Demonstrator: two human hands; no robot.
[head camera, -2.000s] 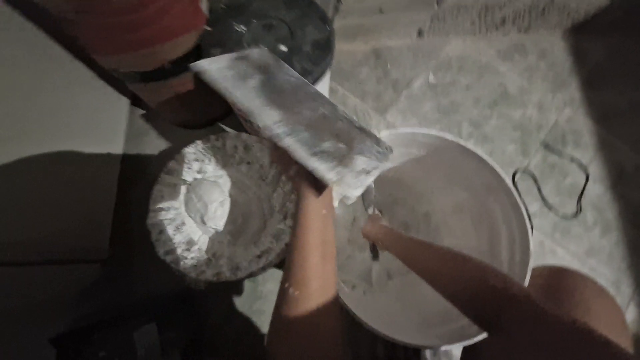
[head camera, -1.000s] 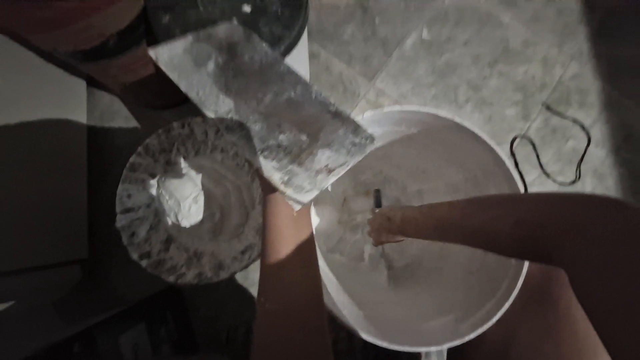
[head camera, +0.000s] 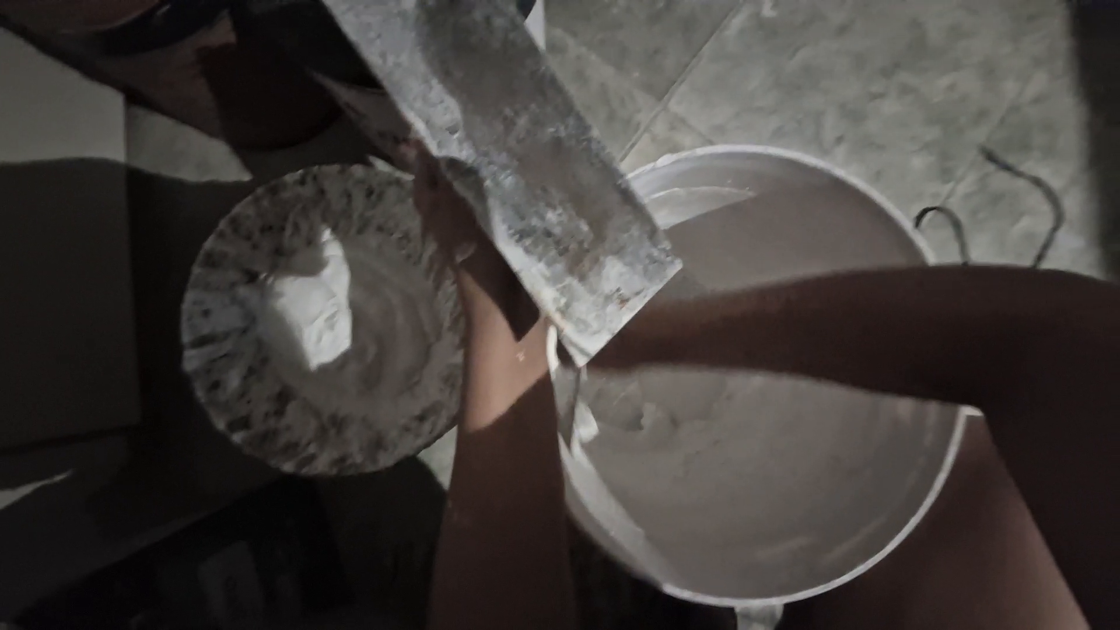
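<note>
A wide flat plate (head camera: 542, 166), smeared with pale paste, slants across the upper middle. My left hand (head camera: 442, 206) grips it from beneath, partly hidden by its edge. A large white bucket (head camera: 949, 455) holds pale, wet paste (head camera: 752, 464). My right hand (head camera: 617, 341) is at the bucket's left rim, its fingers mostly hidden under the plate's lower corner. Beside it a narrow blade (head camera: 569, 394), like a putty knife's, points down with paste on it. To the left, a round, paste-spattered container (head camera: 232, 402) bears a white lump (head camera: 315, 306).
A dark cord (head camera: 1054, 201) lies on the tiled floor (head camera: 840, 79) at the upper right. A reddish container (head camera: 262, 96) stands at the upper left, and a pale flat panel (head camera: 61, 297) is at the left edge. My leg (head camera: 954, 525) is beside the bucket.
My right hand has moved from inside the bucket to its left rim, under the plate's corner. The narrow blade now shows by the rim.
</note>
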